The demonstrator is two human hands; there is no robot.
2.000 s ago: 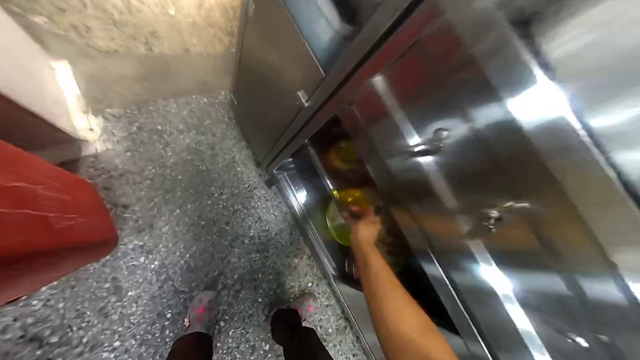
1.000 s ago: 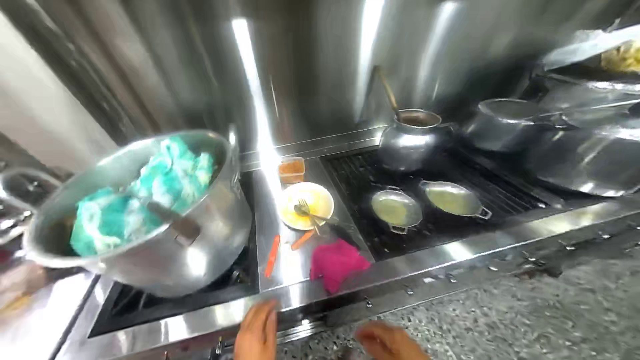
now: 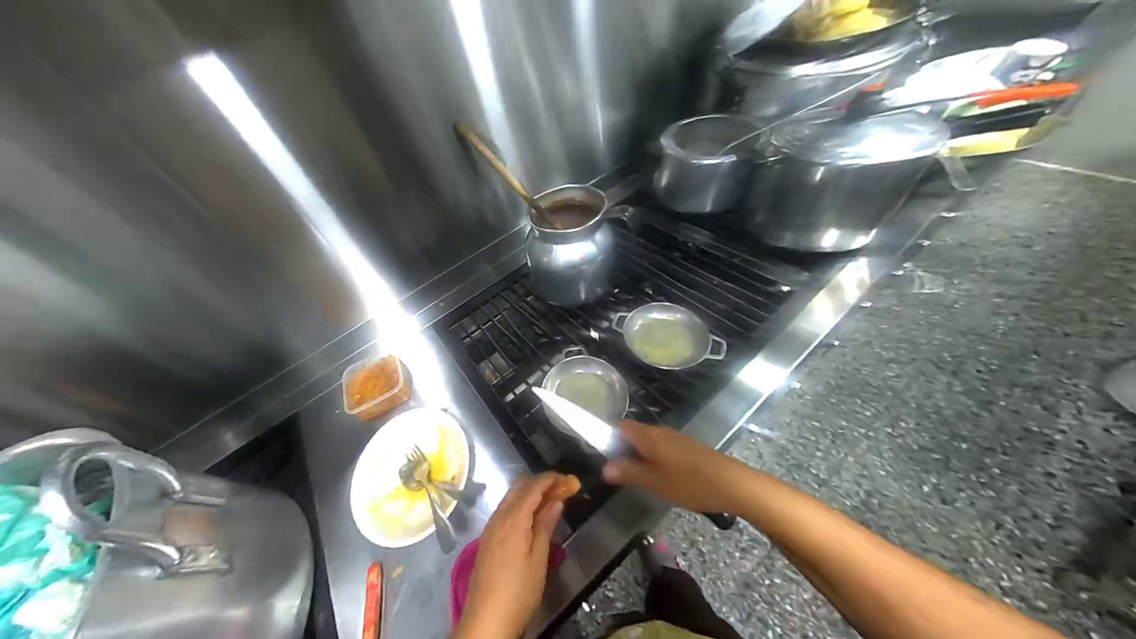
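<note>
My right hand (image 3: 661, 461) grips a kitchen knife (image 3: 577, 417), its blade pointing up and left over the nearer small two-handled pan (image 3: 590, 383). Between the fingers of my left hand (image 3: 524, 541) is a small orange-red food piece (image 3: 563, 486), perhaps sausage. A pink cloth (image 3: 461, 577) lies partly hidden behind my left hand. Left of that hand, a white bowl (image 3: 377, 461) holds yellow residue, a fork and another utensil. A red stick-shaped food piece (image 3: 373, 599) rests on the steel counter (image 3: 333, 506). The second small pan (image 3: 666, 335) holds a pale yellowish content.
An orange-filled plastic container (image 3: 376, 387) stands behind the bowl. At left is a large metal pot (image 3: 222, 550) with green plastic bags. On the black grate (image 3: 701, 257) stand a metal pot with a wooden-handled utensil (image 3: 572, 257) and further pots (image 3: 816, 195). The stove's steel edge runs diagonally.
The knife is now in my right hand and the small food piece in my left; one second ago both visible hands seemed without them. The view has swung from an open steel compartment to the stove.
</note>
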